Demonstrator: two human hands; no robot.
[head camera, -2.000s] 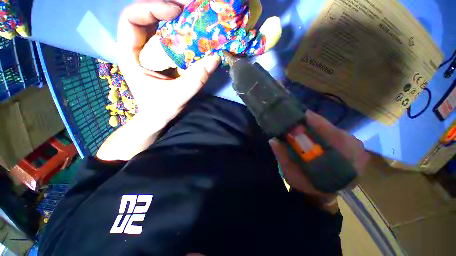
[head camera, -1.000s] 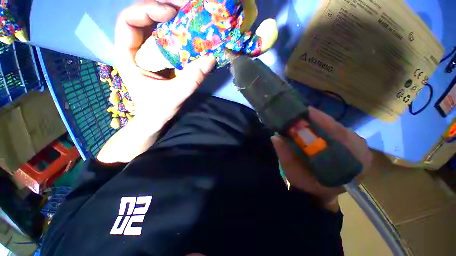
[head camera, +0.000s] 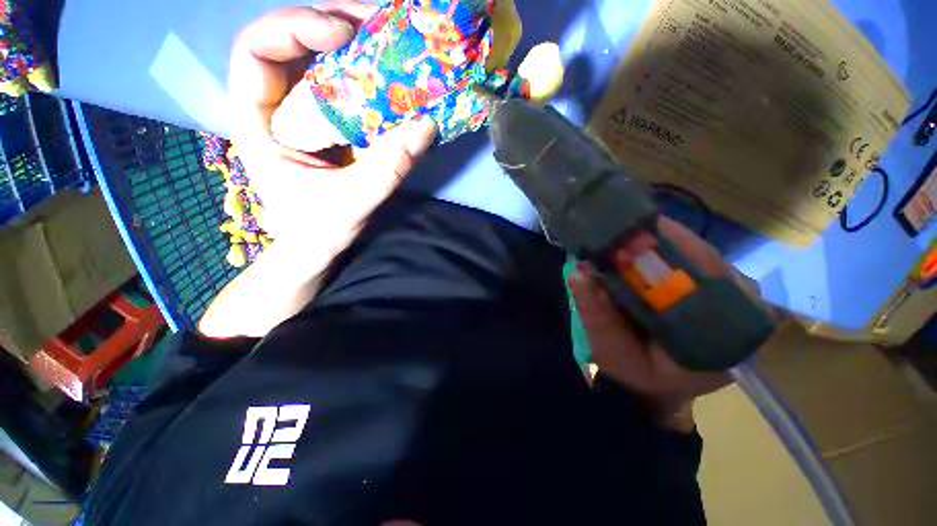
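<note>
A plush doll in blue, red and white floral cloth (head camera: 411, 67) is at the top of the view, with yellow limbs showing at its right. My left hand (head camera: 308, 154) holds it from the left and below, thumb on the cloth's lower edge. My right hand (head camera: 637, 339) grips a dark grey-green hot glue gun (head camera: 575, 190) with an orange-red patch. The gun's nozzle points up-left at the cloth's lower right edge, beside a yellow limb. Whether the tip touches is hard to tell. A pale rod or tube (head camera: 786, 421) runs from the gun's rear.
A printed brown cardboard sheet (head camera: 760, 113) lies on the blue table (head camera: 134, 51), with thin black cord loops (head camera: 868, 200) near it. A blue-green crate (head camera: 144, 185) with small dolls (head camera: 241, 211) is at left. A red stool (head camera: 103, 344) and boxes stand below.
The glue gun and my right hand have shifted slightly right. The nozzle sits nearer the yellow limb. My left hand and the doll have moved slightly left.
</note>
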